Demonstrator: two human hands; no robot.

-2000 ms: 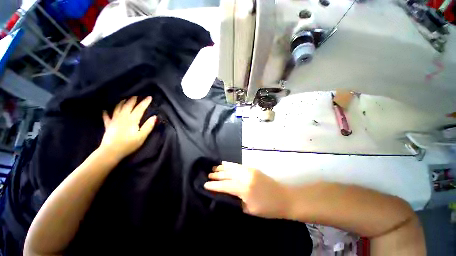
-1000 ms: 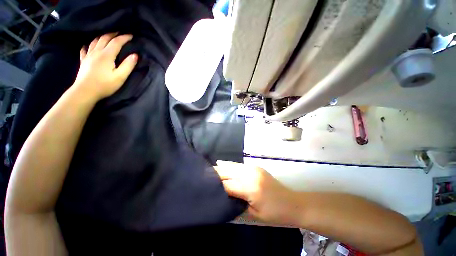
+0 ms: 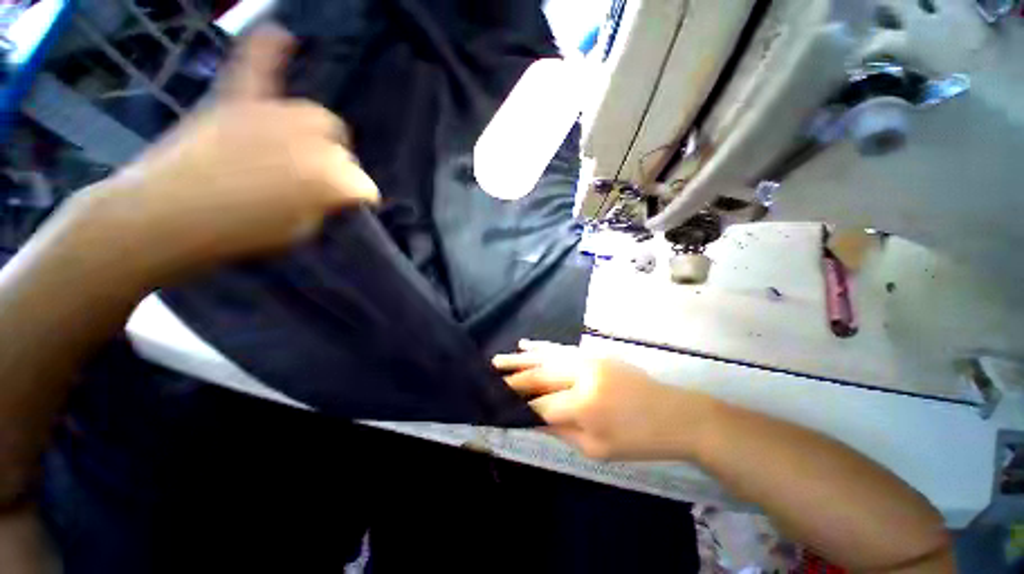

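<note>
The black garment piece (image 3: 371, 325) lies on the white table left of the needle, with a straight edge running between my hands. My left hand (image 3: 264, 146), blurred, is raised at the upper left and grips that edge at its upper end. My right hand (image 3: 584, 398) holds the cloth's lower corner near the table's front edge; its fingertips are partly over the cloth. The cloth reaches the presser foot and needle area (image 3: 618, 213) of the off-white sewing machine (image 3: 696, 90). A white oval plate (image 3: 522, 129) is above the cloth.
A pink-handled tool (image 3: 839, 294) lies right of the needle, beside a tan piece (image 3: 856, 247). The tension dial (image 3: 879, 126) is on the machine head. The table's front edge (image 3: 629, 477) runs below my right hand, above dark cloth over the lap.
My left hand has moved from lying flat on the cloth to holding its edge up. The cloth is drawn taut between both hands and has uncovered part of the table's front edge. The view has shifted.
</note>
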